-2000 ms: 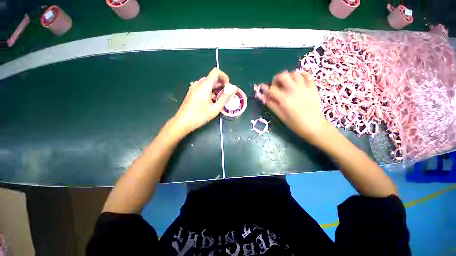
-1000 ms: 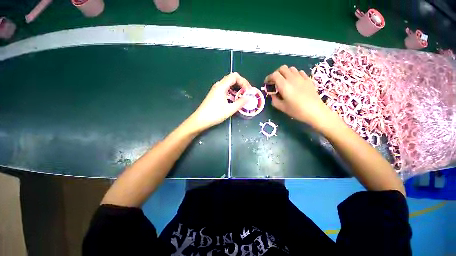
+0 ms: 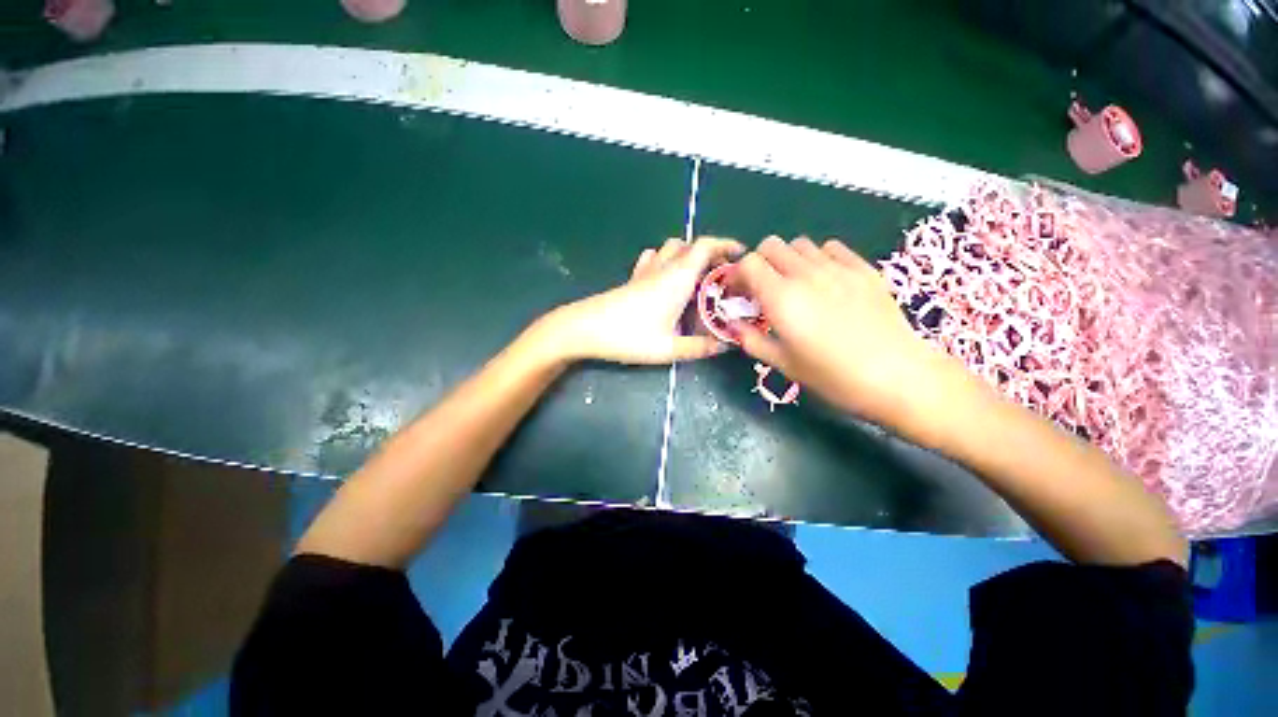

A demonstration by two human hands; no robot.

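Note:
A pink cylindrical housing [image 3: 718,303] stands on the green work surface with its open mouth up, a pale insert inside it. My left hand [image 3: 648,308] is wrapped around its left side and holds it. My right hand [image 3: 813,308] is at the mouth from the right, fingers over the rim. The ring it carried is hidden by the fingers, so I cannot tell if it is still gripped. A loose pink retaining ring [image 3: 775,387] lies on the surface just below my right hand, partly near the fingers.
A heap of pink rings [image 3: 1002,301] lies at the right, spilling from a clear plastic bag [image 3: 1219,364]. Beyond the pale strip [image 3: 561,112], several housings stand or lie on the green belt [image 3: 841,84]. A blue crate [image 3: 1226,577] is at lower right, cardboard [image 3: 21,560] at lower left.
My right hand has moved left with its ring onto the housing's mouth. My left hand has opened wider around the housing. The whole view has shifted and tilted; the belt housings appear in new places.

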